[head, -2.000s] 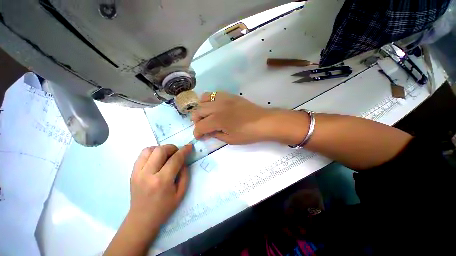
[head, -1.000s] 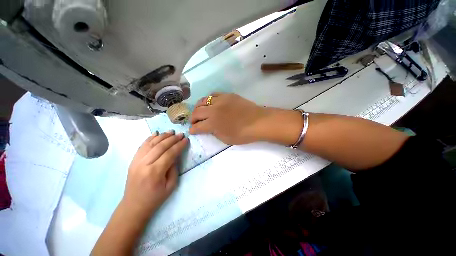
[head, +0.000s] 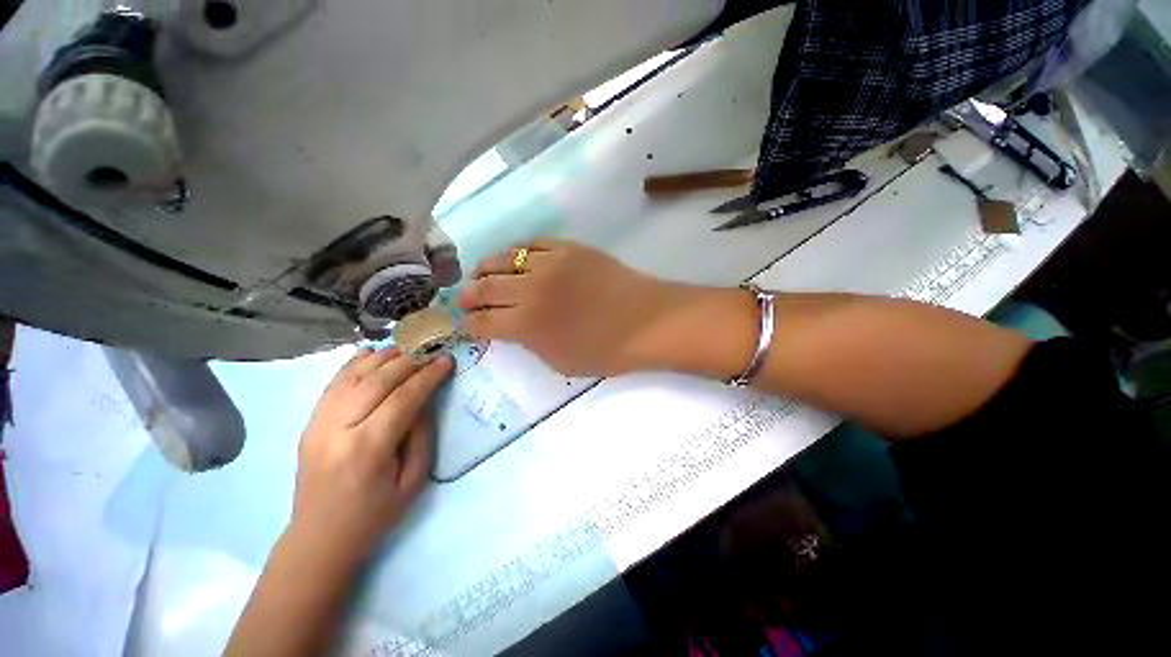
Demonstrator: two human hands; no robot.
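The sheer pale blue fabric piece lies over the machine bed and table, nearly white in the glare. My left hand rests on it with fingertips at the left of the tan-yellow disc by the needle. My right hand lies just right of the disc, palm down, fingers together on the fabric. The needle and presser foot are hidden behind the disc and fingers. Whether the fingers pinch the fabric, I cannot tell. The large white-grey sewing machine head hangs over the work.
The machine lamp hangs at left above a white marked sheet. Right of the machine lie a brown stick, black snips and a second cutter. Plaid cloth hangs above them. A ruler scale runs along the front edge.
The view has shifted, showing more of the machine head and its white knob. My left hand has moved up to beside the disc, and my right hand stays right of it. More of the plate edge shows.
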